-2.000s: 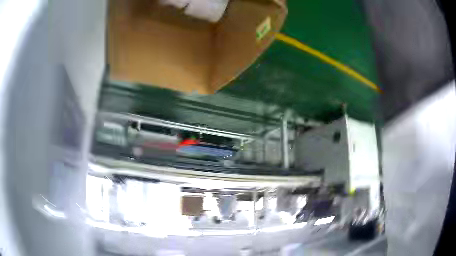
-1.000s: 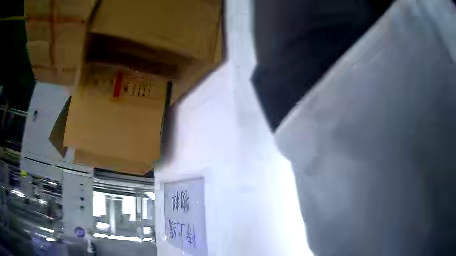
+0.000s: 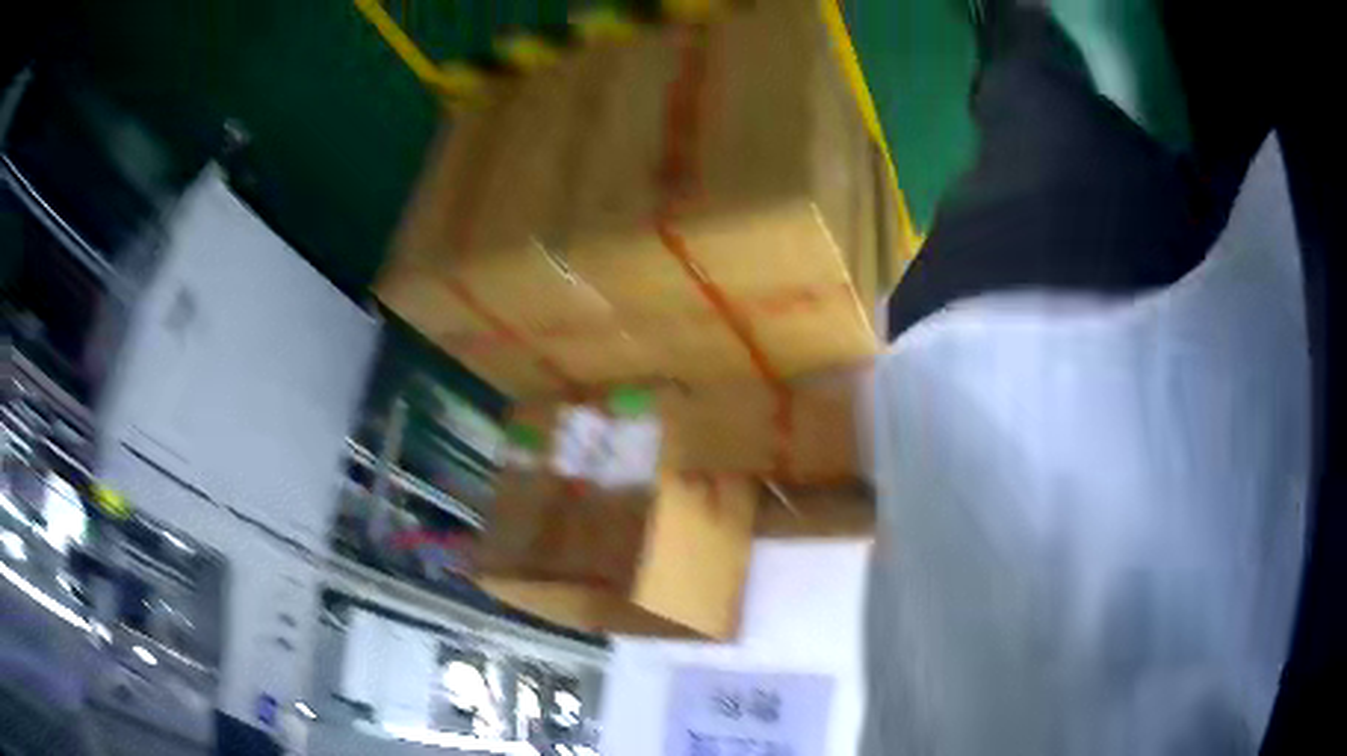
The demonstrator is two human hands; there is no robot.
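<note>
Tan cardboard cartons with reddish-brown straps or tape stand close together on the green floor, blurred. A smaller carton adjoins them, lower in the picture. A white label with green patches lies against the carton group. Neither of my hands shows, and nothing is seen being held.
Light work smock and dark cloth fill the right. A white machine cabinet stands left. A white surface bears a printed sign at the bottom. Yellow and yellow-black tape marks the floor. The view is tilted.
The view has swung: the strapped carton group now fills the middle, the sign sits lower and further right, and the white cabinet shows more fully at left. No handling is seen.
</note>
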